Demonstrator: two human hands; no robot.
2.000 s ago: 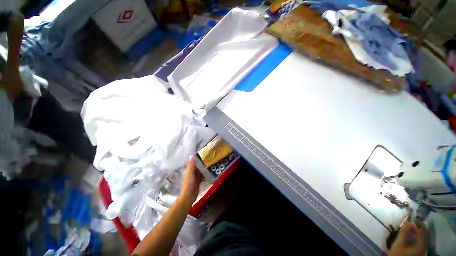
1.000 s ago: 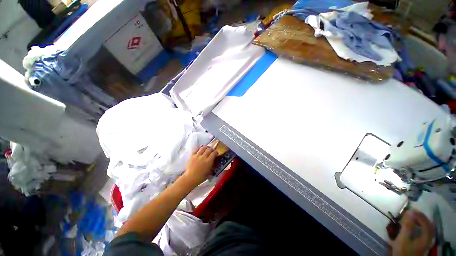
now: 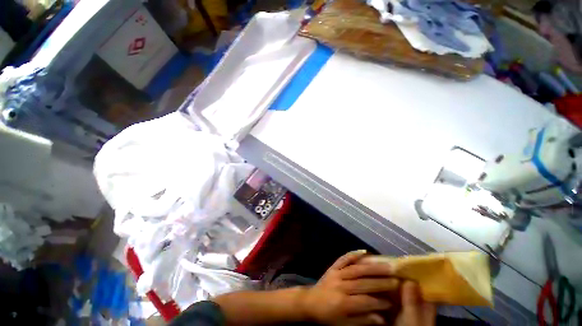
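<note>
My left hand (image 3: 348, 291) and my right hand (image 3: 416, 309) are together at the table's front edge. Both hold a flat, yellow-orange item (image 3: 450, 277) that looks like a notebook; its pages or writing cannot be made out. My right hand is partly hidden and cut off by the bottom edge. The sewing machine head (image 3: 533, 162) stands at the right, above the bright needle plate and slide cover (image 3: 456, 197).
Scissors (image 3: 550, 286) with red and green handles lie at lower right. A small drawer (image 3: 260, 194) with round metal parts is open under the table edge. White bags (image 3: 166, 172) heap over a red bin (image 3: 268, 239). A tray (image 3: 246, 70) and wrapped brown bundle (image 3: 389, 38) sit behind.
My left hand has left the drawer and moved right with the yellow item, which lay in the drawer before. My right hand has come away from the needle area and joined it.
</note>
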